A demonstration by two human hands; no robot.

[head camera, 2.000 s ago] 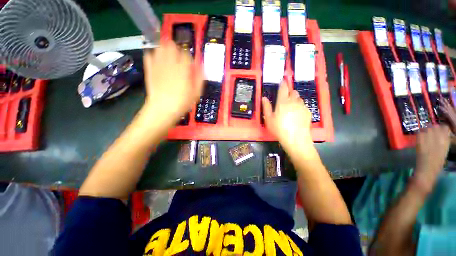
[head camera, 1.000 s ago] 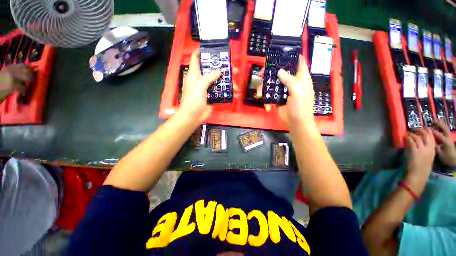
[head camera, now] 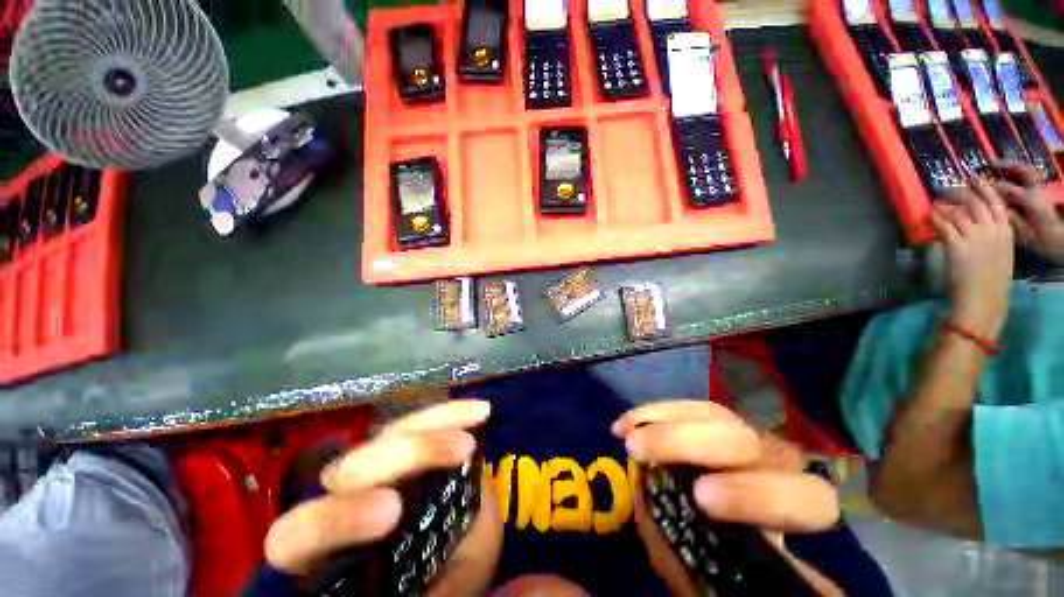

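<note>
My left hand (head camera: 385, 496) holds an open flip phone (head camera: 438, 525), its keypad showing, low in front of my chest. My right hand (head camera: 729, 484) holds another flip phone (head camera: 688, 531) with its keypad showing, level with the first. The upper parts of both phones are hidden or cut off by the bottom edge. The red phone tray (head camera: 490, 259) lies ahead on the bench, with closed phones such as this one (head camera: 564, 170) and open phones with lit screens such as this one (head camera: 700, 123). Two front pockets are empty. Several small batteries (head camera: 644, 311) lie before the tray.
A fan (head camera: 119, 82) stands left, beside a patterned bundle (head camera: 263, 175) on a white base. Red pens (head camera: 786, 117) lie right of the tray. Another red tray (head camera: 70, 303) is at far left. The right neighbour's hands (head camera: 980, 233) are at a tray (head camera: 858, 105) of open phones.
Both hands have drawn the two phones back from above the tray to near my chest. The phones now stand more edge-on, and the tray pockets show uncovered.
</note>
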